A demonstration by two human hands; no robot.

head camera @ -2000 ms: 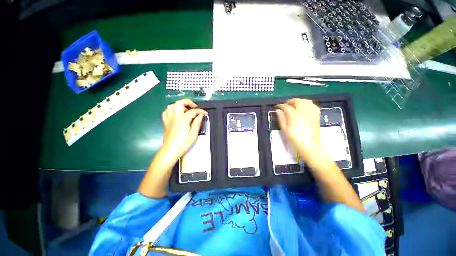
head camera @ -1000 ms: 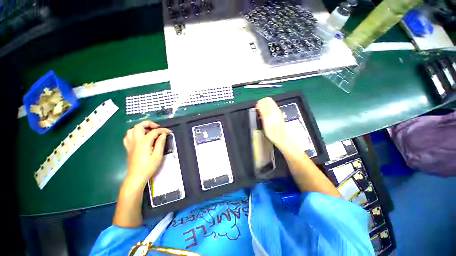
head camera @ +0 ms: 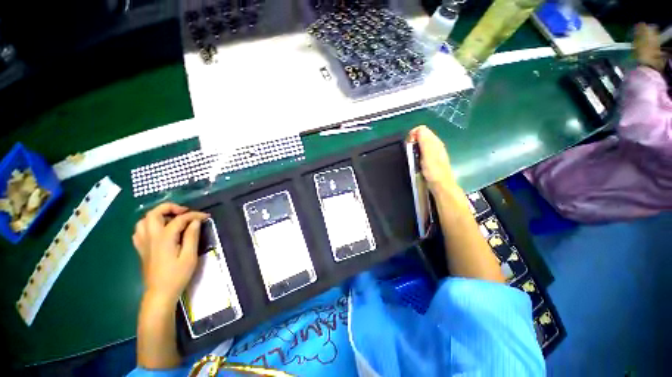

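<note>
A black phone tray (head camera: 302, 202) lies at the bench's near edge. Three phone housings lie in its left, second (head camera: 280, 247) and third (head camera: 345, 213) slots, with white centres and dark ends. The right slot is bare. My right hand (head camera: 433, 166) holds another phone housing (head camera: 421, 188) on edge, by its far side, at the tray's right end. My left hand (head camera: 168, 247) rests over the upper end of the leftmost housing (head camera: 215, 294), its thumb and fingers close together; whether they pinch anything is hidden.
Beyond the tray are a dot sticker sheet (head camera: 221, 163), white board (head camera: 258, 96) and blister tray of black parts (head camera: 379, 55). Left are an adhesive strip (head camera: 68, 247) and blue bin (head camera: 44, 177). Right are a bottle (head camera: 441, 23), more trays (head camera: 516, 272) and a person's pink sleeve (head camera: 589, 173).
The view has swung right. My right hand has moved from the third slot to the rightmost housing and lifted it on edge. The third housing lies flat again. My left hand stays at the leftmost housing.
</note>
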